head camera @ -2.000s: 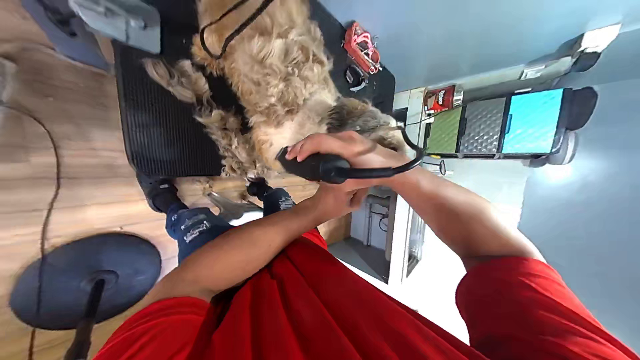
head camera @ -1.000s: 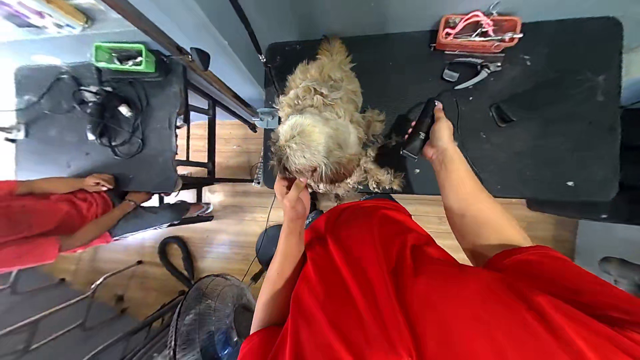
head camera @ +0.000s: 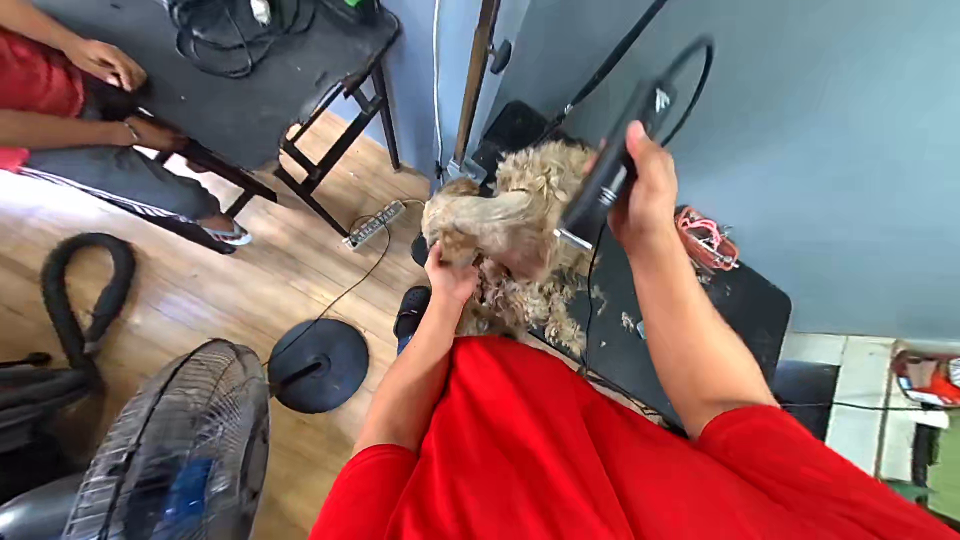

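Observation:
A shaggy tan dog (head camera: 510, 225) is on the black grooming table (head camera: 675, 360), its head toward the left and partly shorn. My left hand (head camera: 452, 279) holds the underside of its muzzle. In my right hand (head camera: 649, 184) are black corded electric hair clippers (head camera: 611, 176), raised over the dog's back end with the metal blade pointing down and left. Between blade and coat I cannot tell the exact gap. Clumps of cut fur (head camera: 562, 322) lie on the table beside the dog.
A red basket of tools (head camera: 706, 240) stands by the wall. A metal grooming post (head camera: 476, 90) rises behind the dog. At left are a pedestal fan (head camera: 180, 450), a power strip (head camera: 375, 225), a black hose (head camera: 56, 285) and a seated person (head camera: 45, 90) by another table (head camera: 225, 112).
My right hand has brought the clippers from above the table's right part to over the dog. My left hand stays at its muzzle. The view has turned considerably.

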